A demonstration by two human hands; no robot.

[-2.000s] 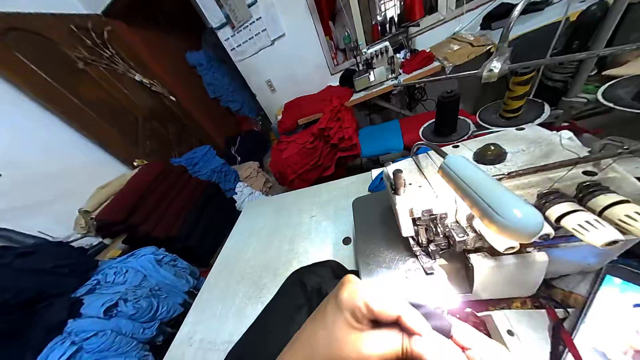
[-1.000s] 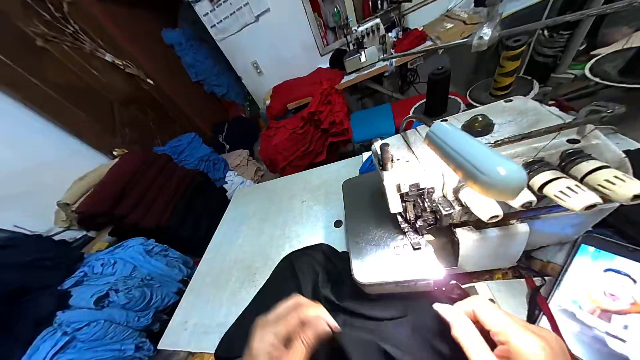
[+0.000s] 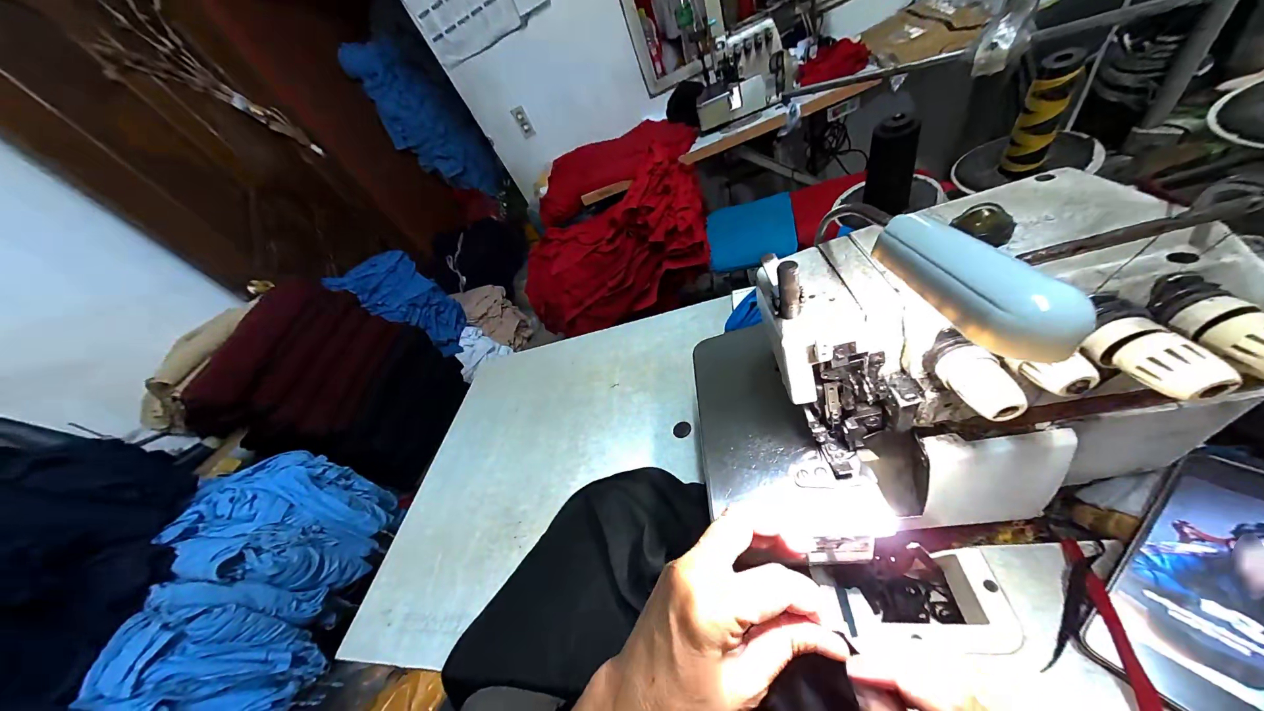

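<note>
Black fabric [image 3: 592,583] lies over the near edge of the white table and runs under my hands. My left hand [image 3: 721,622] grips a gathered part of it, just in front of the metal plate of an overlock sewing machine [image 3: 839,395]. Beside it, low in the view, my right hand [image 3: 918,686] is washed out by glare, with its fingertips close to the same dark cloth; its hold cannot be made out. The machine's presser foot [image 3: 839,459] stands beyond my hands, with no cloth seen under it.
Blue folded garments [image 3: 257,583] and dark red ones [image 3: 286,355] are stacked at left. Red cloth [image 3: 622,237] is heaped behind the white table [image 3: 553,434]. A phone or tablet [image 3: 1185,573] rests at right, near a red strap [image 3: 1111,622]. Thread cones [image 3: 892,163] stand behind the machine.
My hands, apart on the black fabric one second ago, are now close together at the front of the machine. The fabric is drawn up under my left hand.
</note>
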